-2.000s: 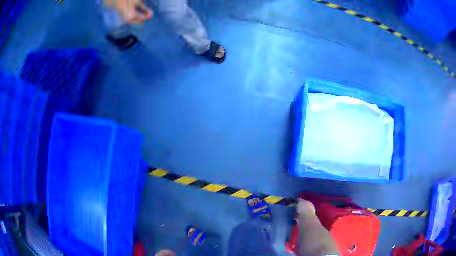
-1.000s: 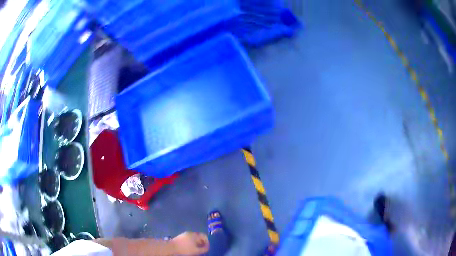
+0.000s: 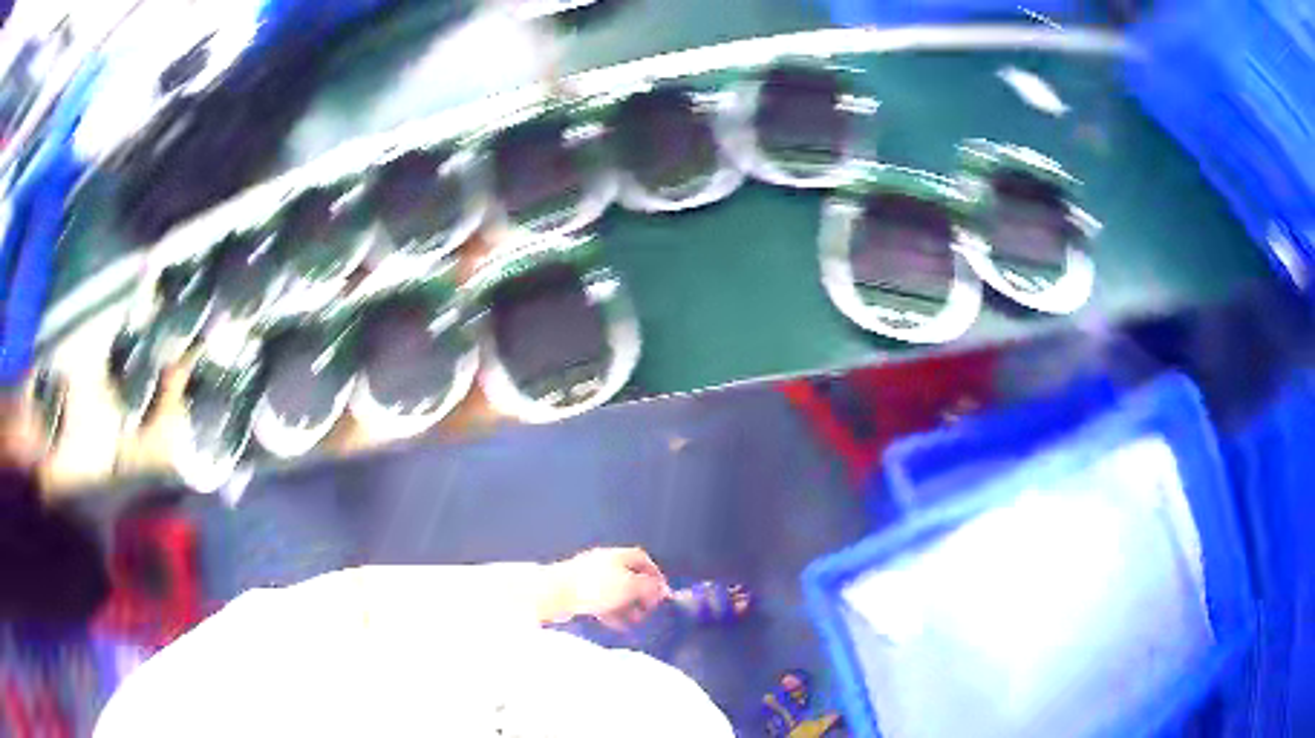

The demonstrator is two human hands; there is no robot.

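Note:
Rounded units with white rims and dark recesses lie in two rows on the green bench [image 3: 736,310]. One unit [image 3: 555,339] is in the near row, and another [image 3: 901,263] is farther right. My left hand [image 3: 623,585] is below the bench's near edge, away from the units. It is blurred, with fingers partly curled; I cannot tell whether it holds anything. A white sleeve and shirt fill the bottom left. My right hand is not in view.
A blue tote [image 3: 995,479] with a pale liner stands at lower right. A red stool [image 3: 923,404] is partly under the bench edge. More blue totes are at the right edge. A dark blurred shape [image 3: 43,555], possibly a person's head, and red parts are at far left. Sandalled feet are below.
The view has swung left from the floor and totes to the bench, whose unit rows now cross the upper picture. My right hand, seen earlier, is out of view. Everything is blurred.

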